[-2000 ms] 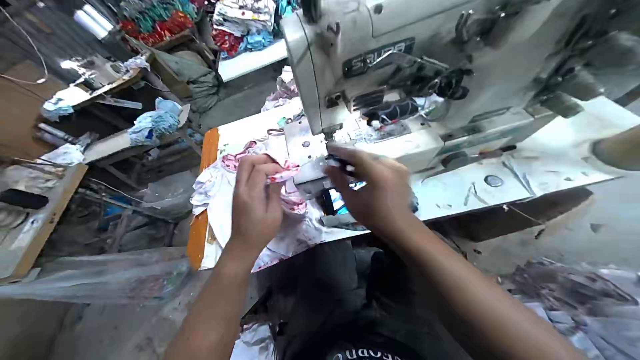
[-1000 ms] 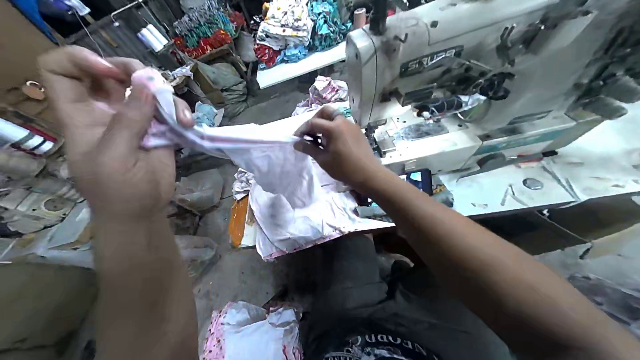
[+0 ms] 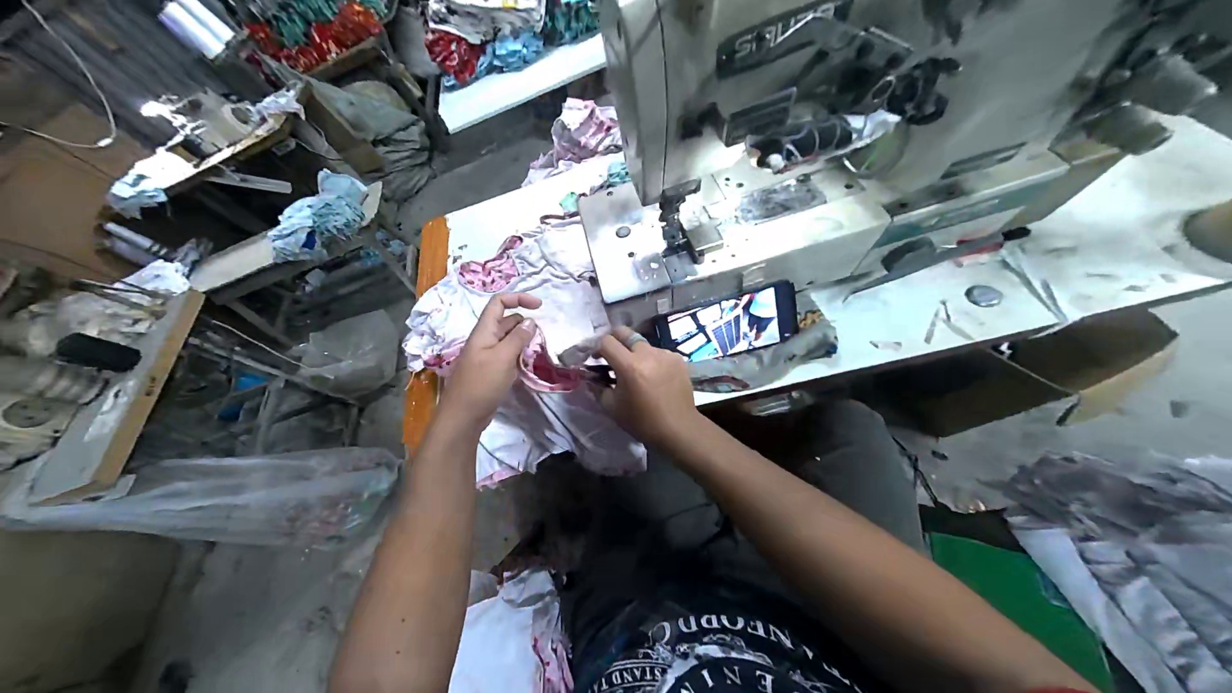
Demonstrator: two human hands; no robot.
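A white garment with pink trim (image 3: 563,298) lies over the left end of the sewing table and hangs past its front edge. My left hand (image 3: 493,361) pinches its pink-edged opening between thumb and fingers. Just to the right, my right hand (image 3: 647,380), with a ring on one finger, is closed at the same trim; a small dark object shows at its fingertips, too hidden to name. Behind my hands stands the industrial sewing machine (image 3: 770,192), its presser foot (image 3: 680,241) over the metal plate. No fabric is seen under the foot.
A lit phone (image 3: 727,322) and a grey cloth (image 3: 770,358) lie right of my right hand. The table's orange edge (image 3: 421,385) is at the left. More pink-and-white garments (image 3: 510,635) are below, and a clear plastic bag (image 3: 241,491) stretches along the lower left.
My left hand, raised at the far left with the white fabric pulled taut a second ago, has come down beside my right hand. The fabric between them is now slack and bunched.
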